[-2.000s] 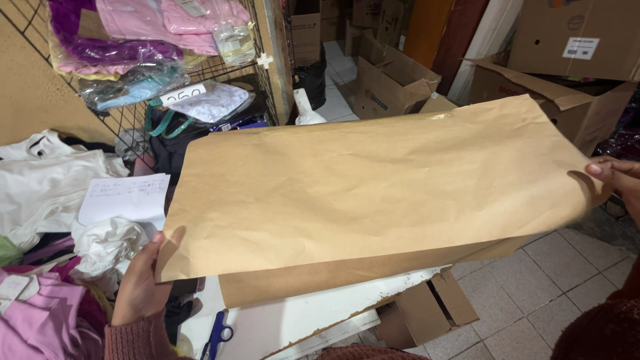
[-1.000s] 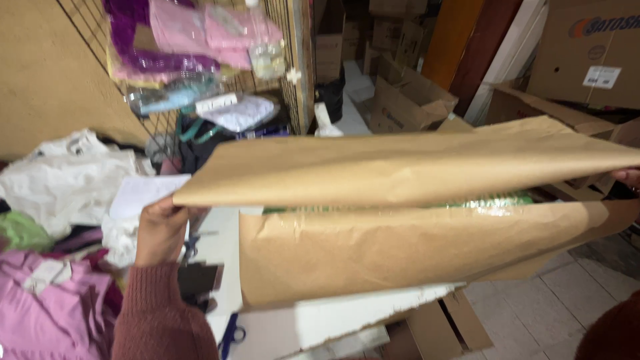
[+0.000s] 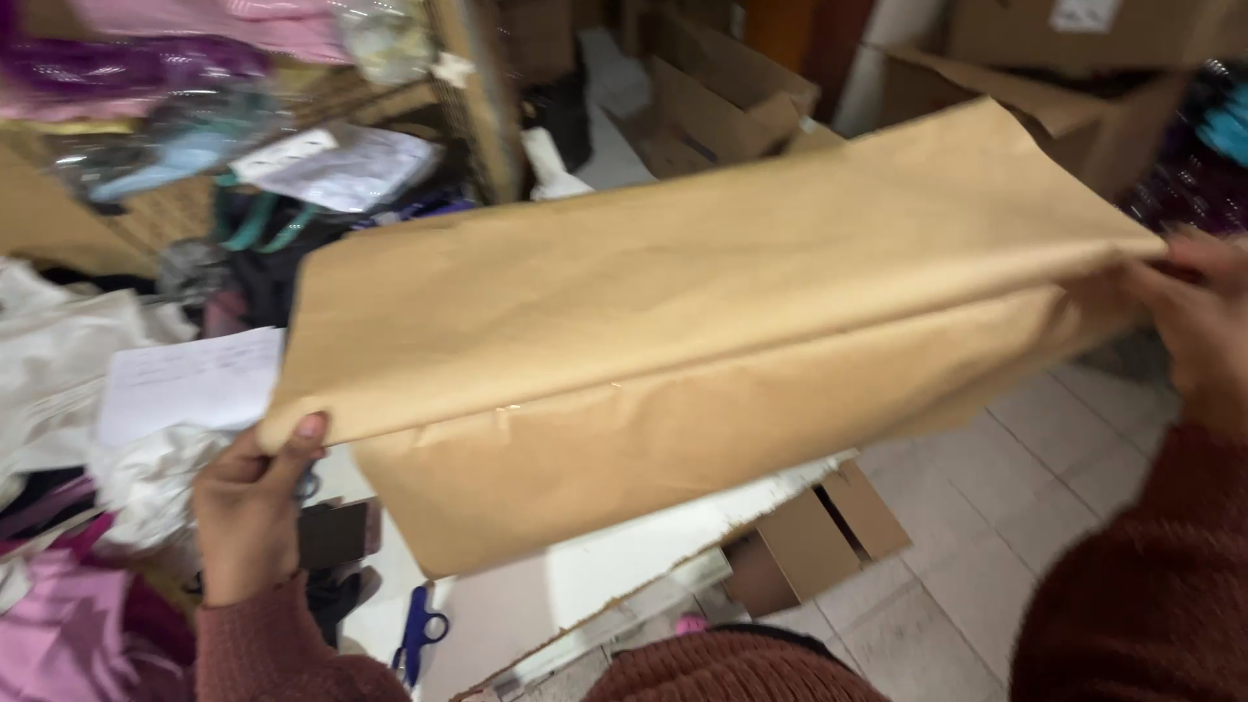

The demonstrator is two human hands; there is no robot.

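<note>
A broad sheet of brown kraft paper (image 3: 624,283) stretches across the view between both hands, its near edge folded or curled along its length. My left hand (image 3: 258,487) pinches the near left corner between thumb and fingers. At the right, my right hand (image 3: 1194,302) grips the other end of that edge, partly blurred. Below the upper layer hangs a lower flap of brown paper (image 3: 624,458), over the white tabletop (image 3: 526,609). Blue-handled scissors or snips (image 3: 421,634) lie on the table below the paper. Whatever lies beneath the paper is hidden.
White garments (image 3: 68,361), a written sheet (image 3: 185,385) and pink clothing (image 3: 78,624) lie at the left. Bagged clothes (image 3: 214,127) sit on a wire rack. Cardboard boxes (image 3: 721,97) stand behind, and a smaller carton (image 3: 829,546) is on the tiled floor (image 3: 1033,487).
One second ago the upper paper was raised, with a gap showing something green and shiny; now it has come down and that is covered. Both hands still grip the paper.
</note>
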